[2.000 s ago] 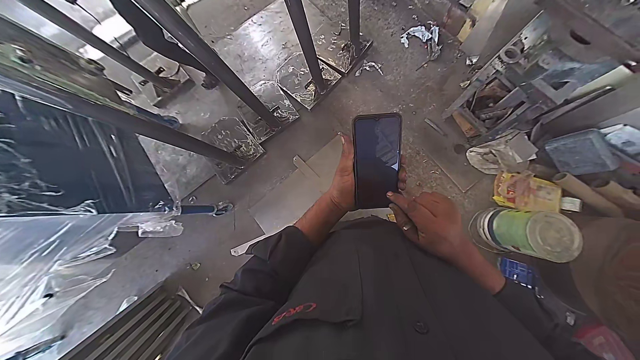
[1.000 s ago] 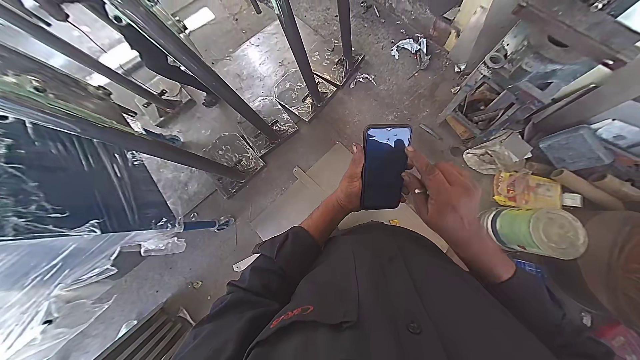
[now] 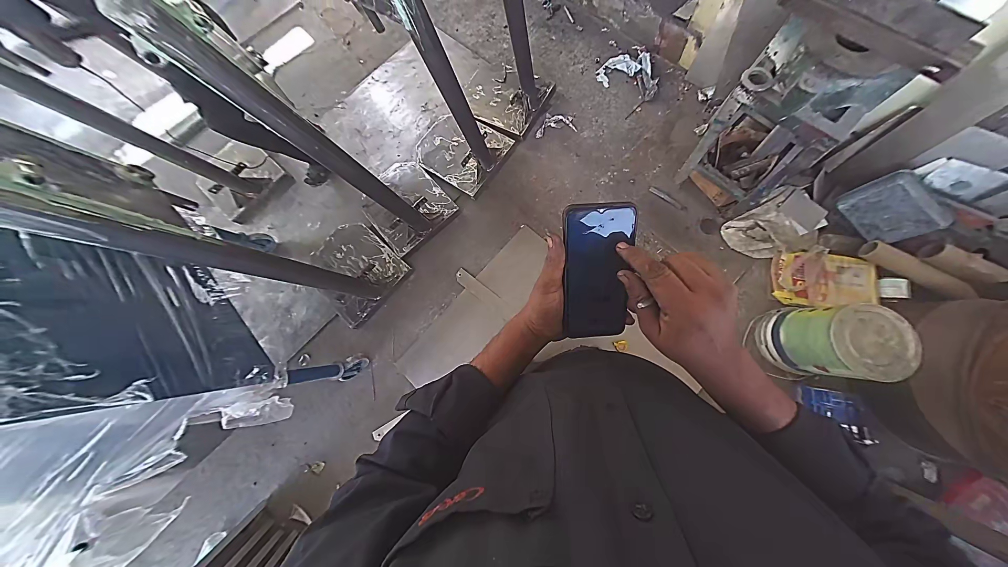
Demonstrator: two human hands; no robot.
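Observation:
A dark smartphone [image 3: 600, 272] stands upright in the middle of the head view, its screen mostly black with a pale reflection near the top. My left hand [image 3: 545, 295] holds it from the left side, thumb along the edge; part of that hand is hidden behind the phone. At the phone's right side is my right hand [image 3: 677, 303], index finger extended over the screen and thumb near the edge. Whether the fingertip touches the glass cannot be told. A ring sits on one finger of my right hand. Beneath lies a flat sheet [image 3: 472, 327] on the floor.
Metal posts [image 3: 453, 87] with base plates rise at the upper left, and clear plastic film [image 3: 94, 465] covers something at the left. On the right are a green-labelled bucket [image 3: 839, 342], a yellow packet [image 3: 827, 277], cardboard tubes [image 3: 917, 268] and a cluttered metal rack [image 3: 756, 150].
My right hand has moved up from the phone's lower edge, its index finger now over the upper screen. The pale reflection on the screen has shifted to the top. My left hand still holds the phone.

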